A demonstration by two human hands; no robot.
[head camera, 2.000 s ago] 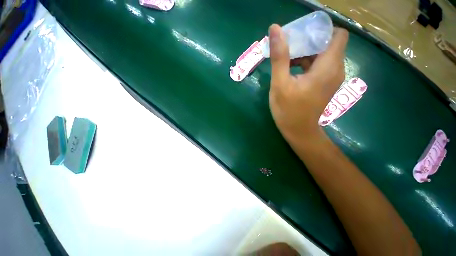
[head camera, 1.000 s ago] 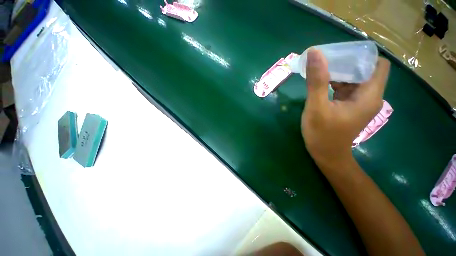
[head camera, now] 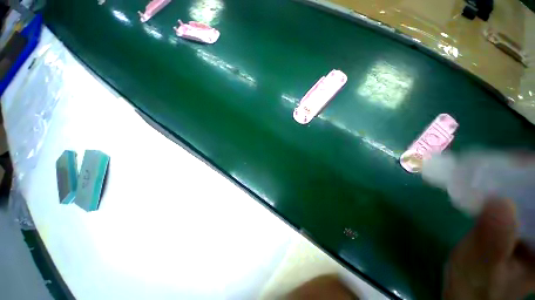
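My right hand (head camera: 487,255), blurred and cut off by the right and bottom edges, holds a translucent white squeeze bottle (head camera: 498,179). The bottle points left, its blurred nozzle close to the lower end of a pink plastic part (head camera: 431,142) on the green belt; I cannot tell if they touch. Another pink part (head camera: 320,96) lies to the left, with more pink parts at the upper left (head camera: 197,32). A blurred patch of skin at the bottom edge (head camera: 321,289) may be my left hand; its fingers do not show.
Two grey-green sanding blocks (head camera: 91,180) with teal edges lie on the white bench (head camera: 176,234) at left. Crinkled clear film (head camera: 38,105) lies at the far left, near a blue edge. Small specks (head camera: 350,233) are on the belt. A brown film-covered bench (head camera: 405,23) holds black parts.
My right hand and the bottle have moved right and down, away from the middle pink part and over to the one at right. The view has shifted, and another pink part shows at the upper left.
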